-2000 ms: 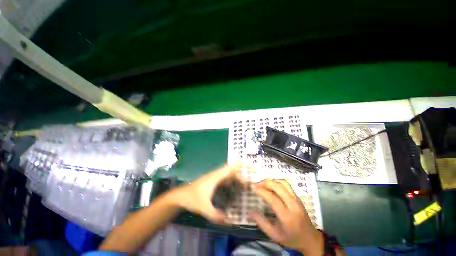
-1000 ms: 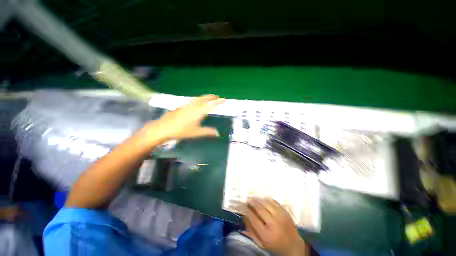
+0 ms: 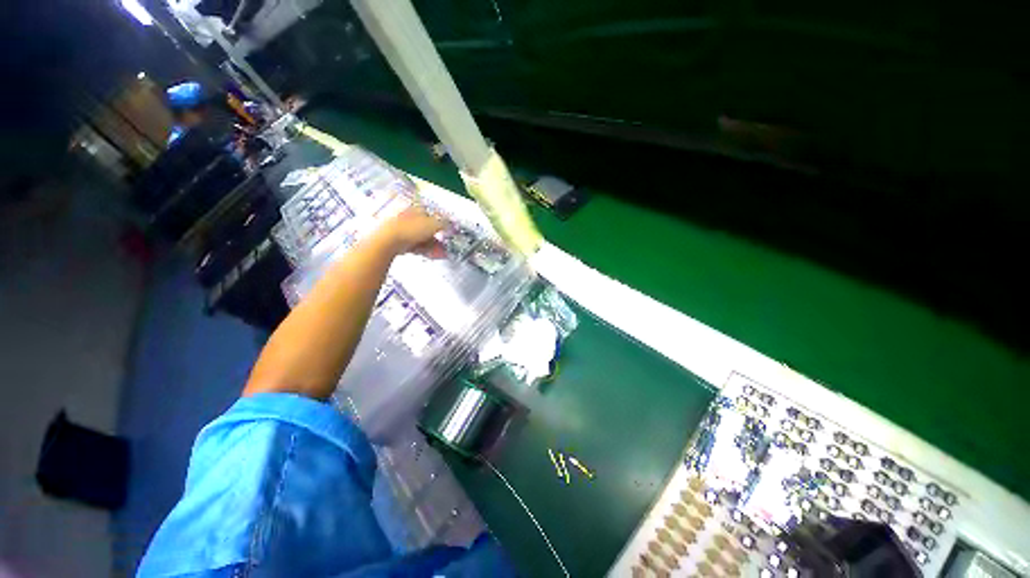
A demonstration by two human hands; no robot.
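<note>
My left hand (image 3: 416, 229) reaches over the stacked clear blister trays (image 3: 390, 367) on the left. Its fingertips are at small dark parts in the upper tray; I cannot tell whether they grip anything. My right hand is out of the picture. The white component sheet (image 3: 732, 397) lies at the lower right, with rows of small round parts, some dark and some tan-gold. A few gold-coloured pins (image 3: 561, 464) lie loose on the green mat between trays and sheet.
A solder spool (image 3: 465, 418) trails a thin wire. Crumpled white tissue (image 3: 529, 344) lies beside the trays. A black fan (image 3: 864, 548) is cut off below. A pale post (image 3: 429, 85) stands by the white rail. A person (image 3: 186, 102) and a black bin (image 3: 85, 461) are farther left.
The view has swung left. My left hand has moved from above the mat to the trays. My right hand, earlier at the sheet, has left the picture.
</note>
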